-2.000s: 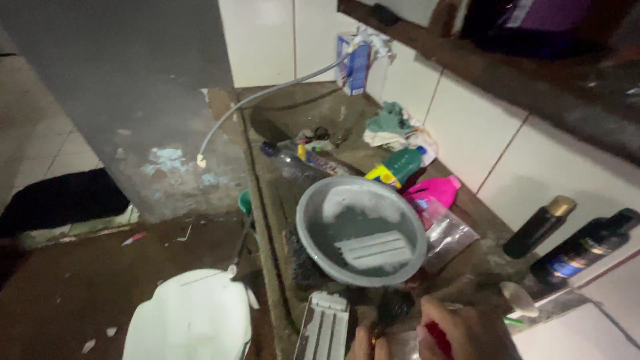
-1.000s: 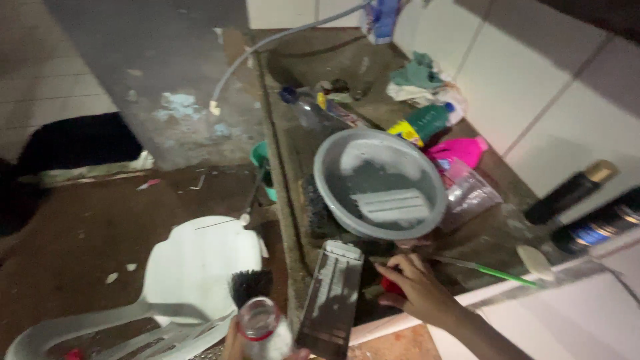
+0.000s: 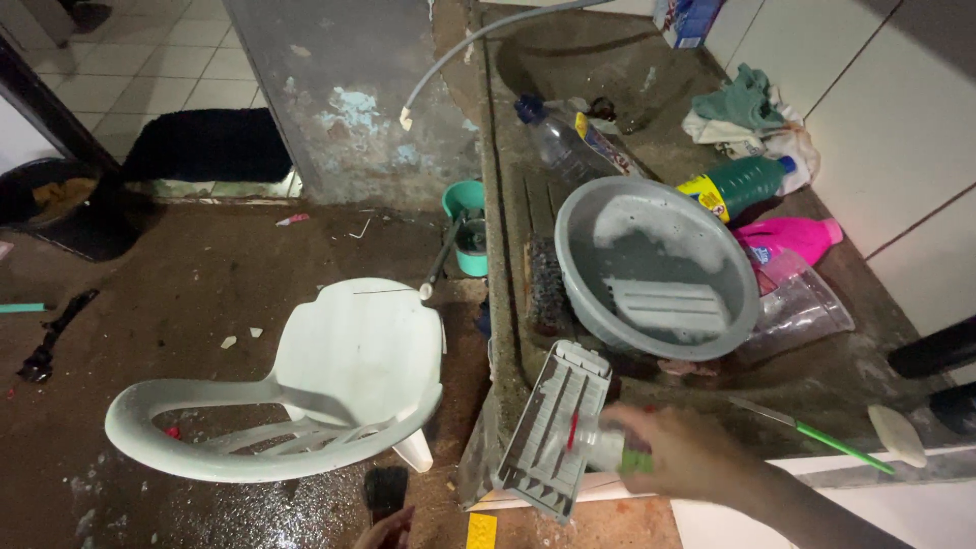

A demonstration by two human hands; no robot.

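My right hand [image 3: 667, 450] grips a small clear plastic bottle [image 3: 595, 442] with a red ring and a green patch. The bottle lies sideways, its red-ringed end over a grey slatted plastic panel [image 3: 557, 419], which rests tilted at the sink counter's front corner. My left hand [image 3: 389, 528], mostly cut off by the bottom edge, holds a black-bristled brush [image 3: 386, 488] left of the panel. Beyond the panel, a round grey basin [image 3: 573, 293] holds soapy water and another slatted white piece [image 3: 671, 305].
A white plastic chair [image 3: 358, 351] stands left of the counter [image 3: 499, 229]. Around the basin lie a green bottle [image 3: 751, 185], a pink bottle [image 3: 797, 236], a clear plastic container [image 3: 801, 305] and a scrubbing brush [image 3: 547, 282]. A green-handled knife [image 3: 839, 446] lies at right.
The clear bottle, in my left hand one second ago, is now in my right hand over the panel. My left hand is lower, at the frame's bottom edge, with the black brush.
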